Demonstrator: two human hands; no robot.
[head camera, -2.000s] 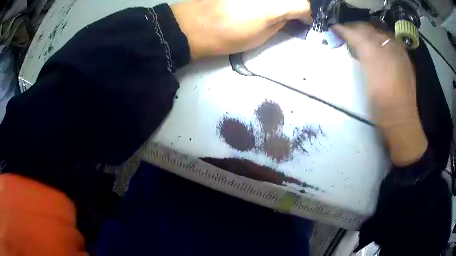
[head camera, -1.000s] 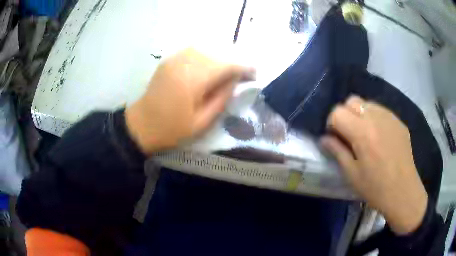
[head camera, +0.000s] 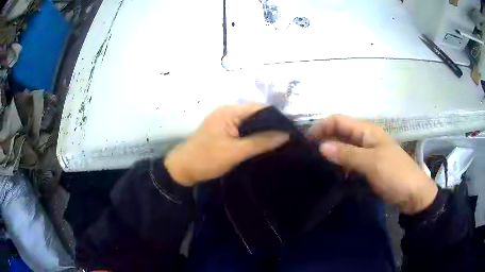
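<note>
A dark garment piece (head camera: 287, 180) with pale stitch lines hangs from my hands over the front edge of the table and onto my dark blue lap. My left hand (head camera: 223, 141) holds its top corner between thumb and fingers. My right hand (head camera: 372, 159) has thumb and fingertips at the right edge of the cloth, slightly blurred; whether they pinch it is hard to tell. The cloth's lower part blends with the lap cloth.
The white sewing table (head camera: 143, 79) has a ruler tape along its front edge. A slim dark tool (head camera: 441, 56) lies at its right side. A white bin (head camera: 457, 159) stands below right. Crumpled brown cloth (head camera: 32, 127) and a blue item (head camera: 40, 48) are at the left.
The cloth has come away from the machine and over the table's front edge. My left hand, empty one second ago, now holds it. The view has shifted, and the machine head is out of view.
</note>
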